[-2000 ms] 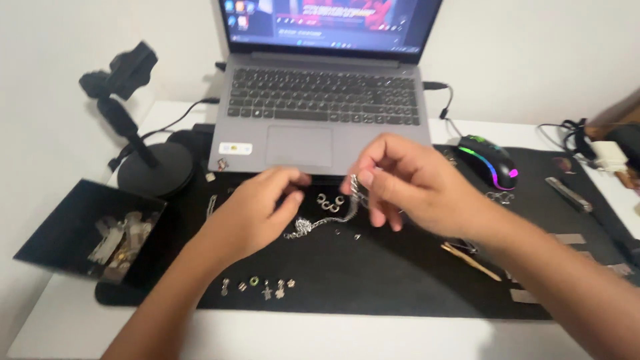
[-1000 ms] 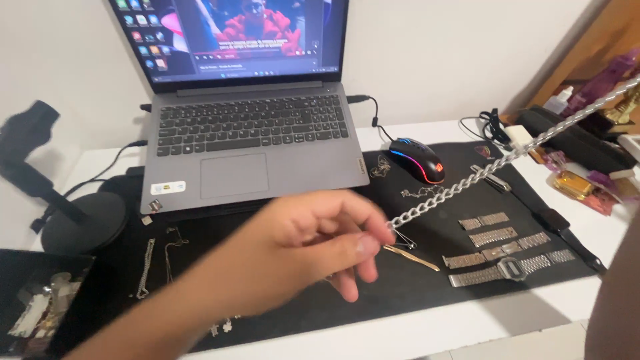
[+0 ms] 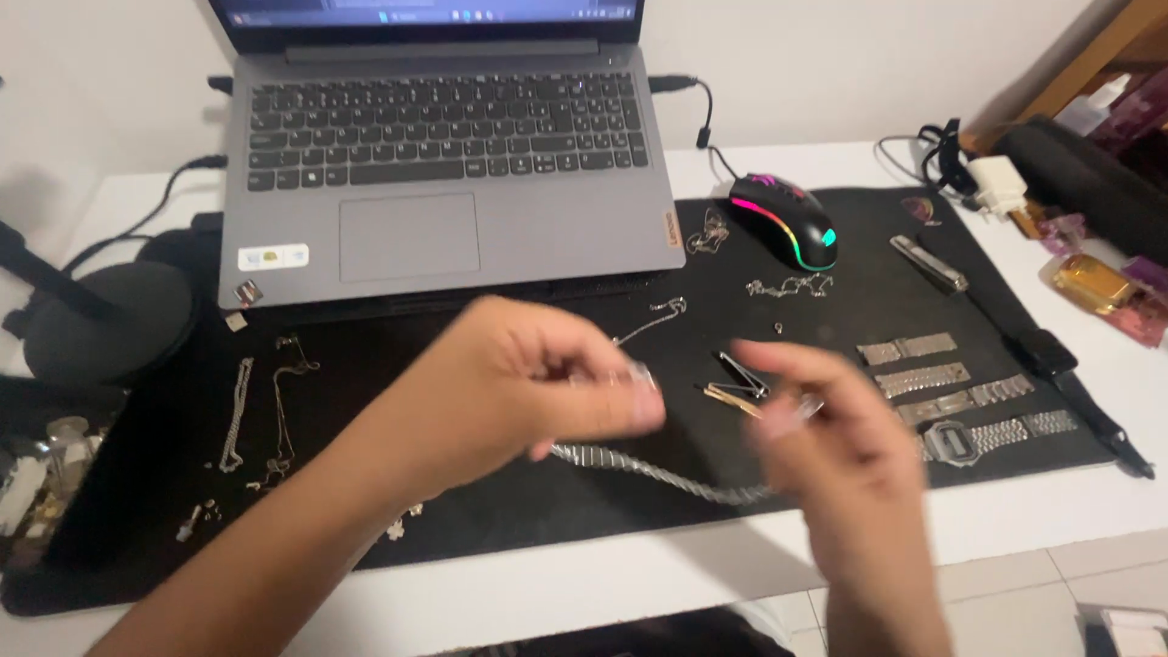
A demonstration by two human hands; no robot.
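Note:
A silver-coloured metal chain [image 3: 666,474] hangs in a shallow curve between my two hands, low over the black desk mat [image 3: 547,520]. Thumb and fingertips of my left hand [image 3: 529,383] pinch one end of it. My right hand [image 3: 830,429] is blurred, with a small shiny end piece between thumb and finger at the chain's other end. Between the hands, behind the chain, lie hair pins [image 3: 735,388]. A thin chain [image 3: 652,319] rests behind my left fingers. Farther right on the mat are several metal watch bands [image 3: 922,379] and a digital watch [image 3: 954,444].
A laptop [image 3: 447,173] stands at the back, with a lit mouse [image 3: 785,219] beside it. Thin necklaces [image 3: 285,411] and small charms lie at left, near a box of trinkets [image 3: 46,474] and a black stand base [image 3: 109,319]. A nail clipper [image 3: 929,263] and dark wristwatch [image 3: 1049,351] lie right.
The chain, stretched up to the right a second ago, now sags low between both hands. My right hand, out of view then apart from the chain's line, is back in view.

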